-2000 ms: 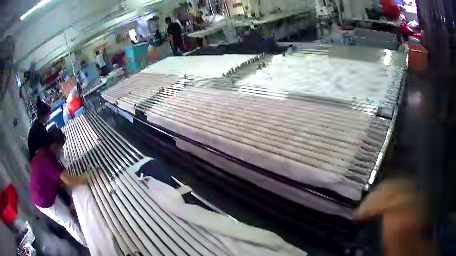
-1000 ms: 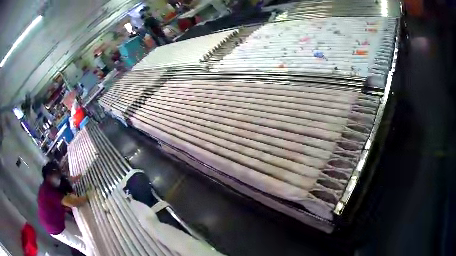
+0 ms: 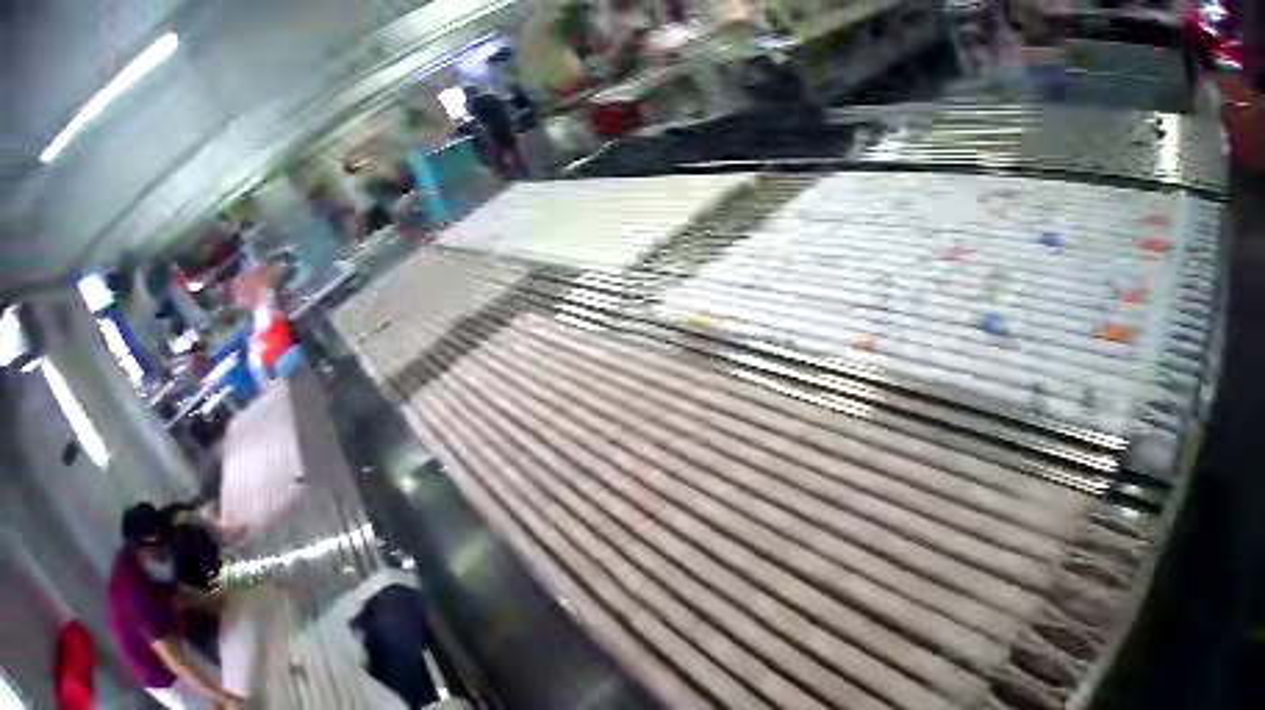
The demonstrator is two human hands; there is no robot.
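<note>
Neither of my hands shows in the head view. Nearest in front of me is a long rack with beige cloth [image 3: 721, 486] lying in long parallel ridges. Its gathered ends [image 3: 1096, 596] form a row of pinched folds at the right, by the end rail. Bare shiny metal tubes [image 3: 832, 388] run beside it. Beyond them lies a white cloth with small orange and blue prints [image 3: 957, 264], also ridged. A plain pale cloth [image 3: 597, 219] lies farther left. The picture is blurred in places.
A floor aisle [image 3: 486, 596] separates this rack from a lower left rack with pale cloth [image 3: 264, 458] and a navy cloth panel [image 3: 396, 638]. A person in a magenta top [image 3: 146, 610] leans over that rack, with another person's dark-clothed arm beside them. Dark cloth [image 3: 708, 139] lies behind the main rack.
The view has shifted and tilted; the beige cloth now fills more of the lower picture. The blurred orange-brown shape seen earlier at the lower right is gone. The magenta-clad person's arm reaches lower.
</note>
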